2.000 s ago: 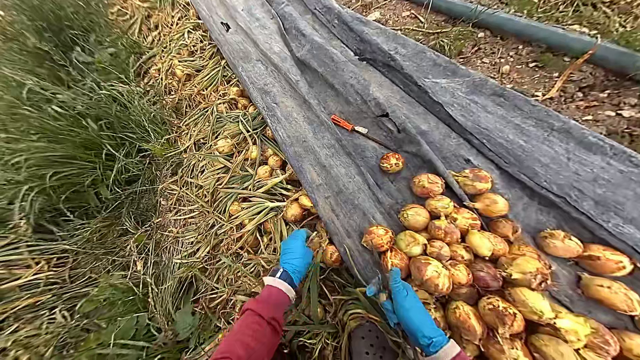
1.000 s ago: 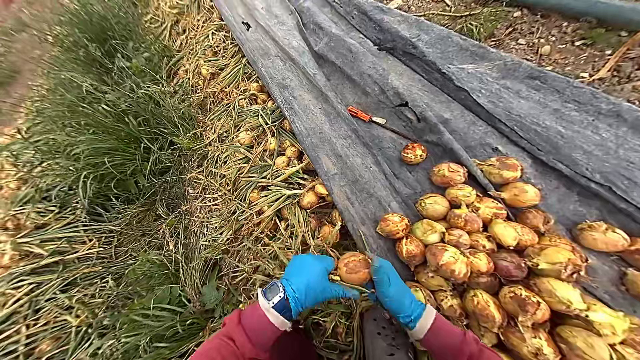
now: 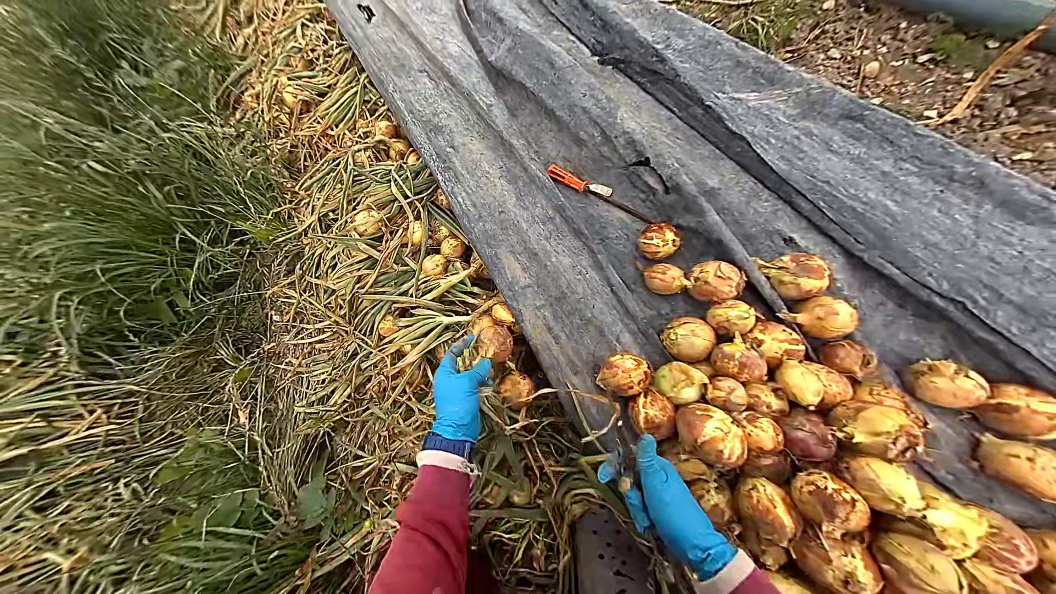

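My left hand, in a blue glove, reaches into the onion row with thumb and fingers apart, close beside a brown onion. My right hand, also gloved in blue, is by the sheet's near edge with its fingers closed round a thin dark item, mostly hidden, with dry stems beside it. Trimmed onions lie in a pile on the grey fabric sheet, right of and beyond my right hand. A small onion rests at the pile's far left. A tool with an orange handle and dark shaft points at another onion.
Onions with long drying leaves lie left of the sheet. Tall green grass borders them. A dark perforated shoe is at the bottom centre. Stony soil and part of a thick pipe show at the top right.
The onion held between my hands one second ago has left them, and a small onion is newly at the pile's far left. My left hand has moved forward to the row; the hands are apart.
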